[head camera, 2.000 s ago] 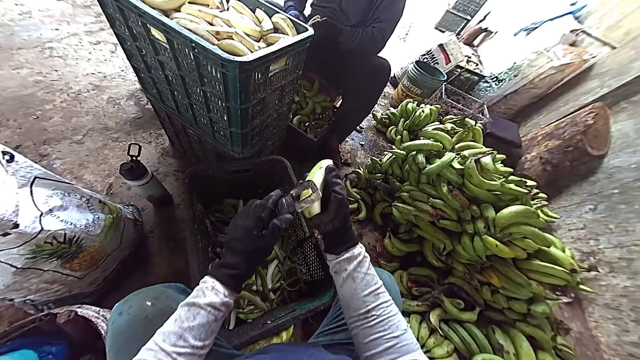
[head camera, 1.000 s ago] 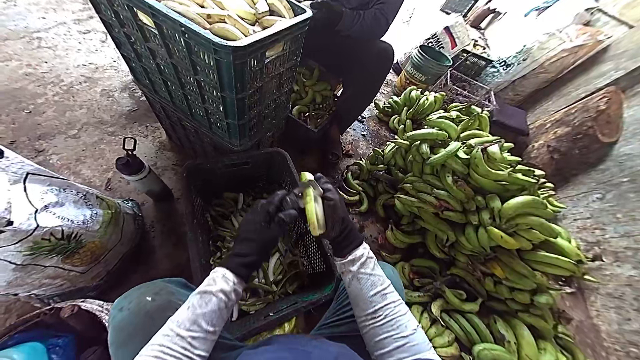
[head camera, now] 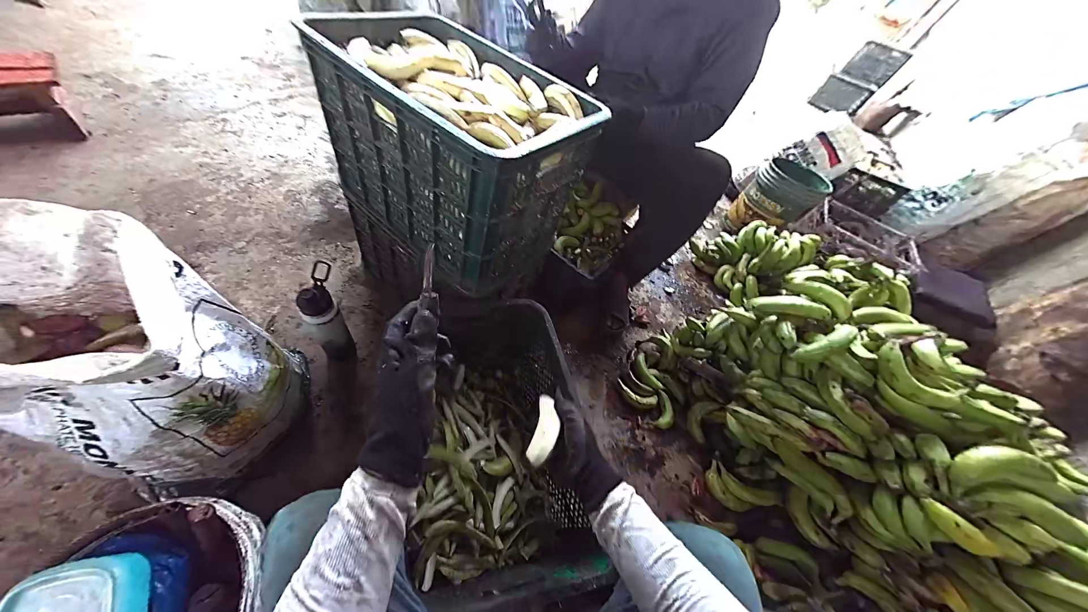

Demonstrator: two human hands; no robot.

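Observation:
My left hand [head camera: 404, 382], in a dark glove, grips a knife [head camera: 427, 276] with its narrow blade pointing up, left of the peel crate. In my right hand [head camera: 582, 446], also gloved, is a peeled plantain [head camera: 543, 431], held over the right side of that crate. Below both hands, the dark plastic crate [head camera: 557, 348] between my knees contains many green plantain peels [head camera: 476, 484]. Peeled plantains [head camera: 476, 89] fill the tall green crate [head camera: 408, 183] ahead. A large heap of unpeeled green plantains [head camera: 850, 408] lies on the floor to the right.
A person [head camera: 671, 85] in dark clothes sits behind the tall crate, near a small crate of green plantains [head camera: 591, 212]. A bottle [head camera: 323, 310] and printed sack [head camera: 212, 374] stand left, a basket [head camera: 242, 527] lower left. A bucket [head camera: 782, 191] stands beyond the heap.
My hands have moved apart; a second ago they were together at the plantain. The knife now points up in my left hand. The view has shifted, showing more floor on the left.

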